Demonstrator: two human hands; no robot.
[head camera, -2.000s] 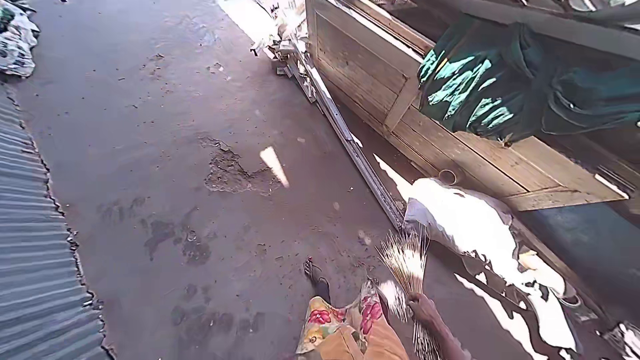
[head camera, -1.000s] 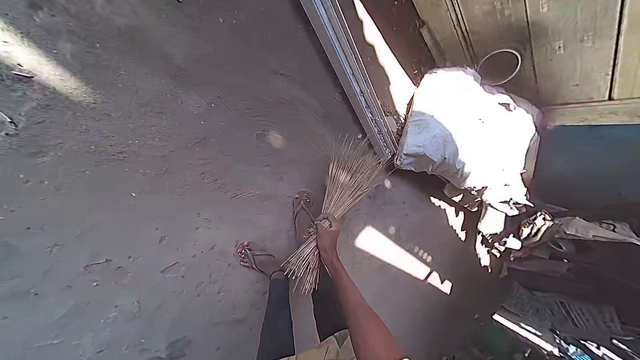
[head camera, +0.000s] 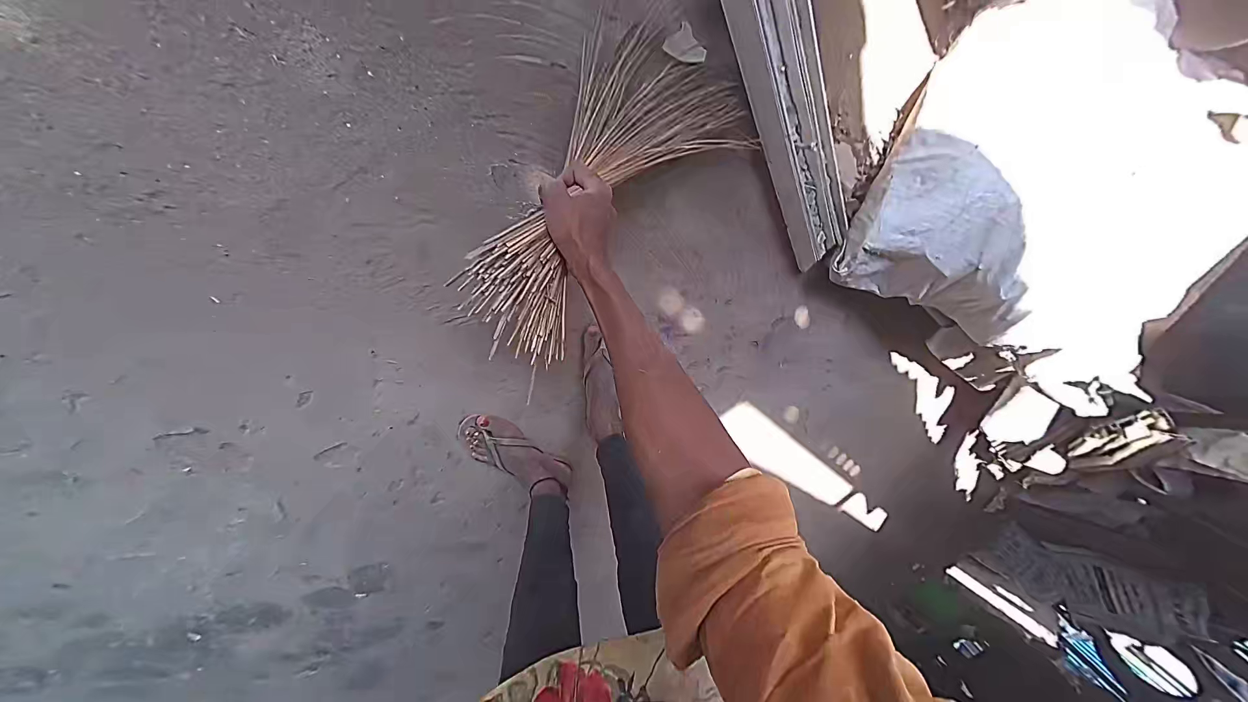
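Observation:
My right hand (head camera: 577, 216) grips a stick broom (head camera: 648, 122), a bundle of thin dry twigs, around its middle. The cut butt ends point down and left toward my feet, and the long thin tips fan out up and right over the earthen floor (head camera: 292, 244). Some tips reach the edge of a long ridged metal frame or rail (head camera: 788, 127). A small pale scrap (head camera: 684, 44) lies by the upper tips. My left hand is out of view.
A white sack (head camera: 936, 210), partly in glaring sunlight, stands right of the rail. Crumpled paper, cloth and other clutter (head camera: 1102, 575) lie at the lower right. My sandalled feet (head camera: 512, 448) are on the floor below the broom.
The view has turned down to the floor since the first frame. My right hand has moved away from my feet with the broom, whose tips are now by the metal rail.

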